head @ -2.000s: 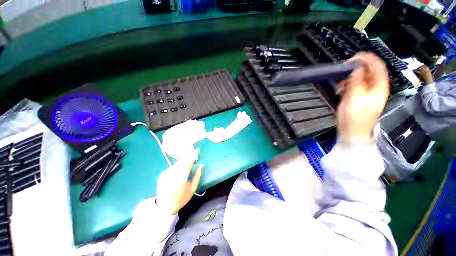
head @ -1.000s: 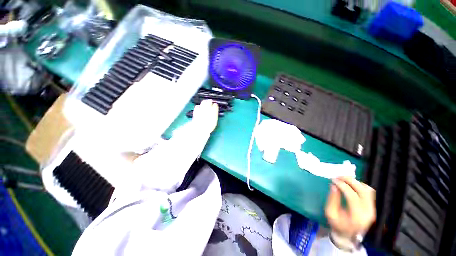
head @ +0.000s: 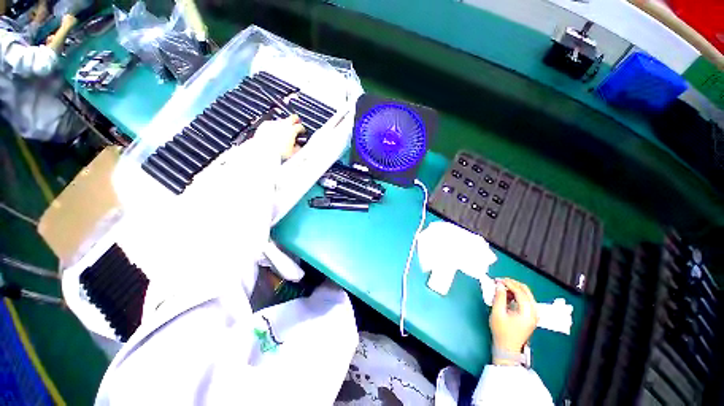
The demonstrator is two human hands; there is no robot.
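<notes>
My left hand [head: 279, 141] reaches into the lined supply box [head: 238, 208] and lies over the right-hand group of black tubes [head: 208, 127]; its fingers are bent and partly hidden, so a hold on a tube cannot be told. My right hand [head: 513, 311] is at the white wiping cloth [head: 456, 252], with thumb and fingertips pinching its narrow part. Several loose black tubes [head: 349, 190] lie on the green bench beside the fan. A flat dark ribbed tray [head: 548, 226] behind the cloth holds rows of small black pieces at its left end.
A square black fan [head: 390, 138] with a purple grille stands behind the loose tubes. Its white cable [head: 410, 262] crosses the bench. Stacked dark trays [head: 627, 317] stand at right. A lower carton [head: 87, 202] is at left. A person [head: 36, 71] sits at far upper left.
My left hand has moved from the loose tubes into the supply box. My right hand has moved left along the cloth and now pinches it. Earlier, my right hand held a dark tube over the right-hand trays.
</notes>
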